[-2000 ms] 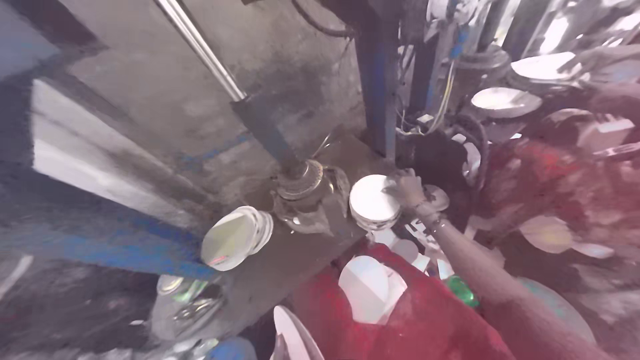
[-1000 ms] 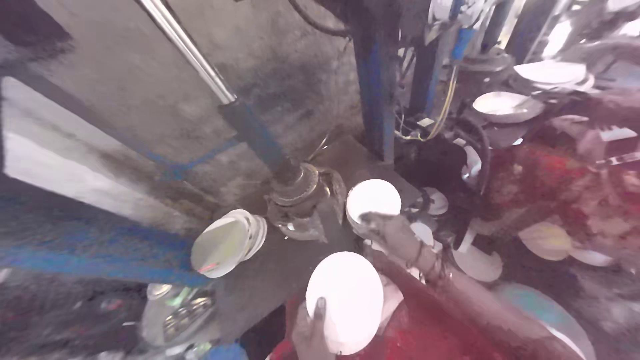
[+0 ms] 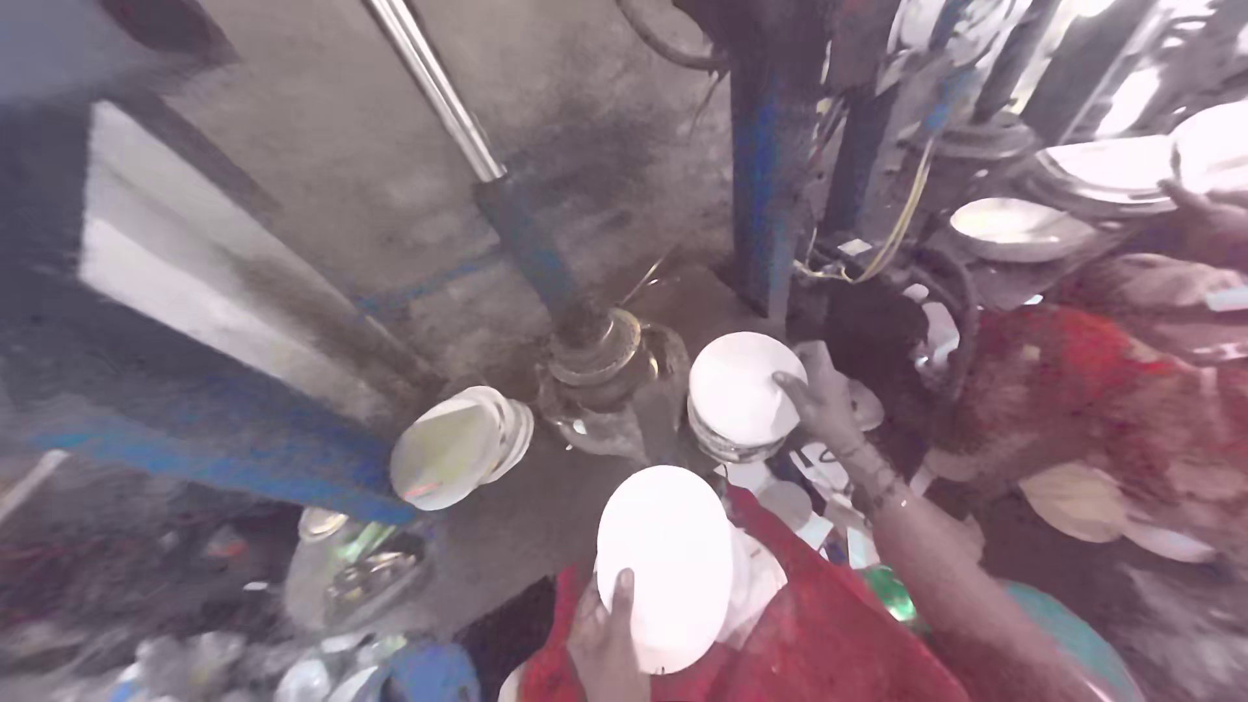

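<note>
My left hand (image 3: pixel 611 634) grips a white oval disc (image 3: pixel 668 556) by its lower left edge, thumb on the face, over the red cloth on my lap. More white pieces lie behind the disc. To the right, my right hand (image 3: pixel 819 405) has its fingers on the edge of the top white round disc (image 3: pixel 746 385) of a stack; whether it grips that disc I cannot tell. Left of this stack stands a round metal press die (image 3: pixel 614 380) under a shiny piston rod (image 3: pixel 439 88). Another stack of round plates (image 3: pixel 448 453) leans at the die's left.
Blue steel posts (image 3: pixel 765 175) rise behind the stack, with thin hoses (image 3: pixel 907 219) beside them. A blue beam (image 3: pixel 224 468) crosses the left side. At right, another person's hand (image 3: pixel 1209 210) touches a white disc near a shallow metal dish (image 3: pixel 1019 229). A tub of metal pieces (image 3: pixel 361 575) stands lower left.
Two seconds ago my left hand was not plainly visible; one second ago it appeared with the white disc. My right hand has shifted from the front of the stack to its right edge.
</note>
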